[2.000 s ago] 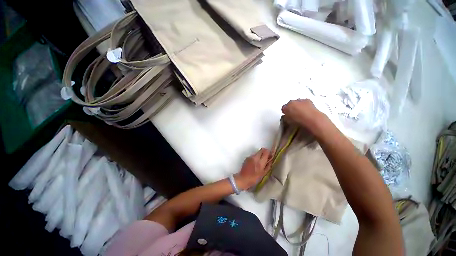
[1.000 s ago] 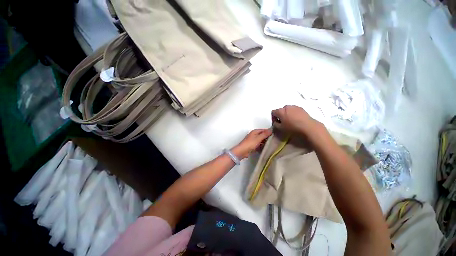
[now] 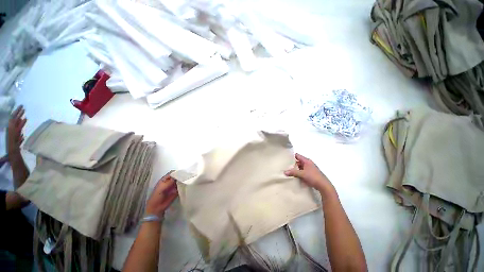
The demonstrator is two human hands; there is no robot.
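A beige tote bag [image 3: 249, 186] lies rumpled in front of me, its handles [image 3: 294, 244] hanging toward me. My left hand [image 3: 163, 194] grips its upper left edge. My right hand [image 3: 308, 172] grips its right edge, thumb on top of the fabric. The bag's top edge is raised and uneven. No yellow binding shows on this bag.
Left, a layered stack of folded bags [image 3: 79, 183]; beyond it, another person's hand [image 3: 16, 127] and a red tape dispenser [image 3: 98, 94]. White paper rolls [image 3: 186, 82] lie at the back. A clear bag of tiny shiny pieces [image 3: 339, 116] and bag piles [image 3: 446, 154] are right.
My view has swung left and up. The bag is now spread out with its yellow binding out of sight. My hands have moved apart from its top corner to opposite sides.
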